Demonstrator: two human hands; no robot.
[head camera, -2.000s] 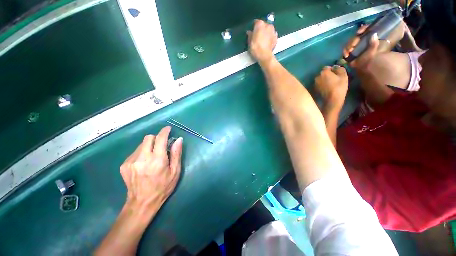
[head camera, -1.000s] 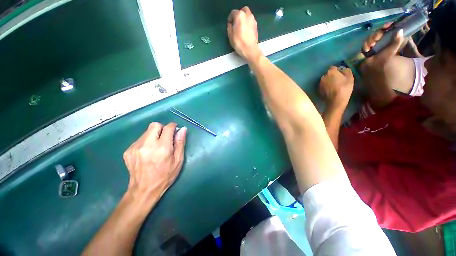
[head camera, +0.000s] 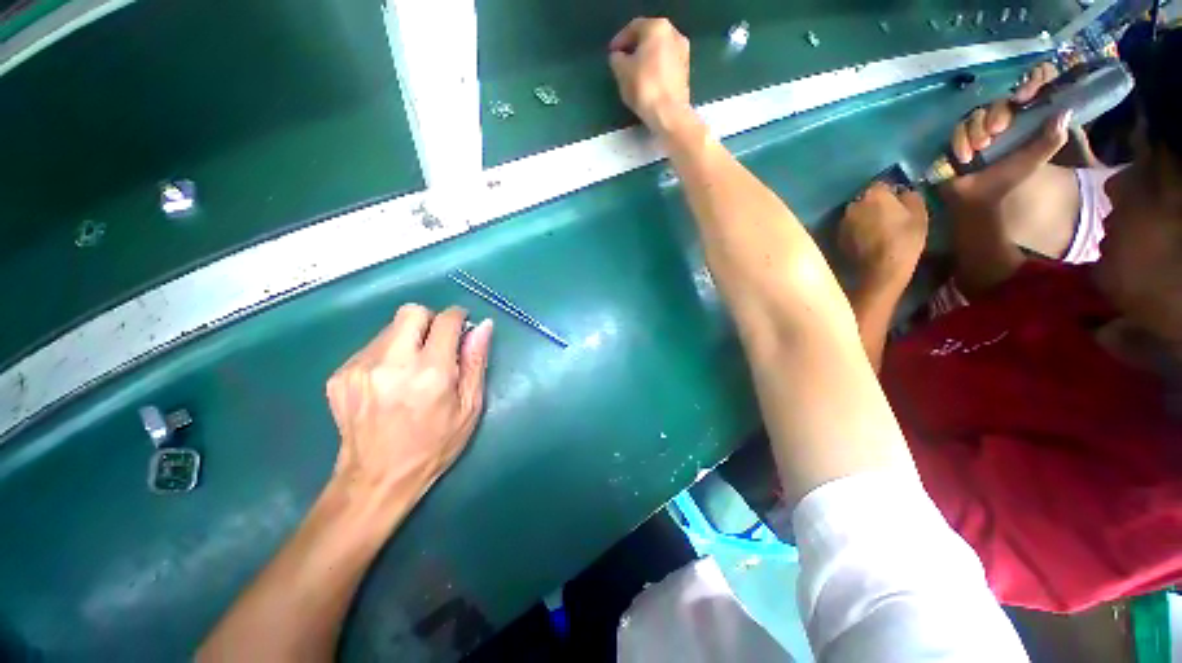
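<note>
My left hand (head camera: 412, 395) rests on the green bench, thumb and fingers closed on a small housing (head camera: 472, 326), mostly hidden by them. My right hand (head camera: 655, 75) is over the dark green belt, fingers curled; whether it holds something is hidden. Tweezers (head camera: 508, 308) lie on the bench just right of my left hand. Left of that hand lie a square clear frame with a green circuit board (head camera: 174, 470) and a small silver part (head camera: 163, 425) beside it.
A pale rail (head camera: 305, 244) separates bench and belt (head camera: 292, 110), with a white upright (head camera: 441, 117). Silver units (head camera: 178, 197) and flat pale-green pieces (head camera: 547, 95) lie on the belt. At right, a person in red (head camera: 1024, 453) holds a thick grey tool (head camera: 1056, 110) over a small dark piece.
My right hand has moved left along the belt, then slightly back right; the silver unit formerly left of it is no longer visible. My left hand keeps its grip. The view has shifted slightly.
</note>
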